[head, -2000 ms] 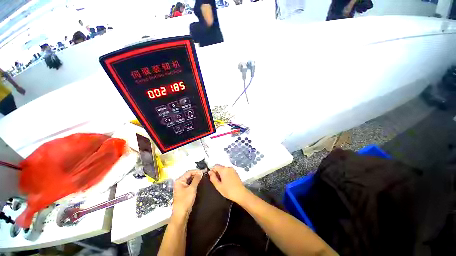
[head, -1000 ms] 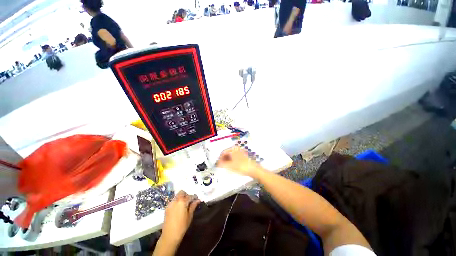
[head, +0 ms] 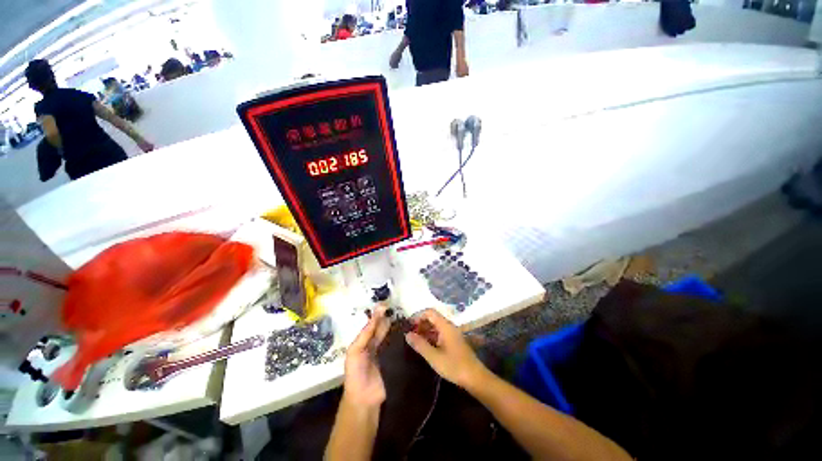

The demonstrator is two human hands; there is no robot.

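The button machine's black panel (head: 333,171) stands behind my hands and shows 002185 in red. Its small dies (head: 381,293) show just beyond my fingertips. My left hand (head: 365,365) is raised at the near side of the dies, with a small dark round piece at its fingertips. My right hand (head: 443,347) grips the edge of the dark brown garment (head: 406,405), which hangs towards my lap. Grey button caps (head: 455,281) lie right of the machine. A pile of shiny small parts (head: 297,347) lies left of it.
On the left are a red plastic bag (head: 153,284), a reddish wrench (head: 203,360) and a dark phone-like rectangle (head: 289,277). Coloured-handled tools (head: 437,240) lie behind the caps. A blue bin (head: 548,365) with brown cloth is at right. Two people (head: 81,131) (head: 434,40) are beyond the partition.
My right hand has come back from the caps to the garment edge. My left hand has moved up and right towards the dies. The garment edge is raised again. The view has shifted slightly.
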